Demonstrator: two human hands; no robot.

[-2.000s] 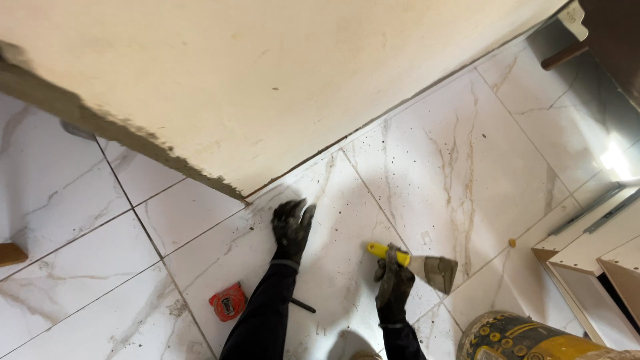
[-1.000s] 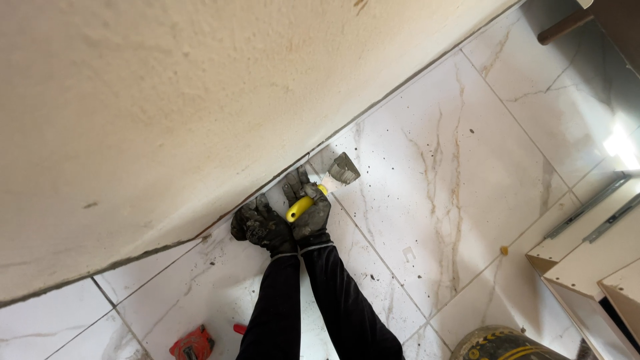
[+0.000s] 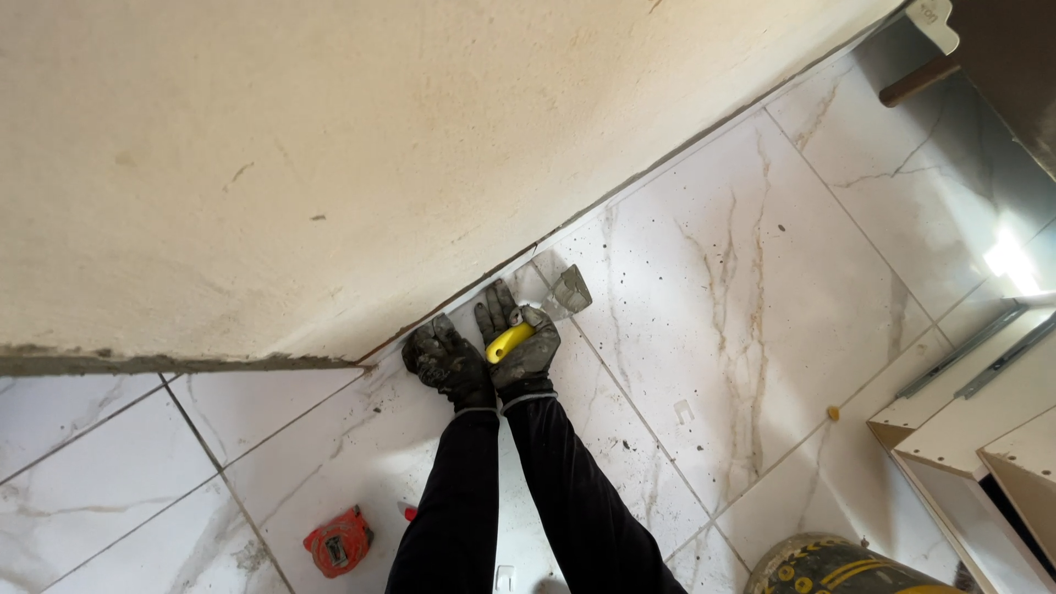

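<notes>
My left hand point(image 3: 444, 359), in a dirty dark work glove, is at the foot of the plastered wall point(image 3: 313, 165); its fingers are bent and touch the wall's base near the corner. Close beside it, my right hand point(image 3: 524, 346), gloved too, grips the yellow handle point(image 3: 509, 342) of a putty knife with its thumb side, while some fingers reach out toward the wall base. The knife's mortar-covered blade point(image 3: 570, 293) points up and right, over the marble-look floor tiles point(image 3: 693, 330). Whether the left hand holds anything is hidden.
A red tape measure point(image 3: 338, 542) lies on the tiles at lower left, and a small red object point(image 3: 409, 513) shows beside my left sleeve. A stained bucket point(image 3: 833, 569) is at the bottom right. Wooden cabinet parts with metal runners point(image 3: 973, 371) stand at the right. Debris specks the floor.
Two seconds ago both hands were apart over the tiles, the left one off the wall base; by one second ago they had come together there. Since then they have hardly moved.
</notes>
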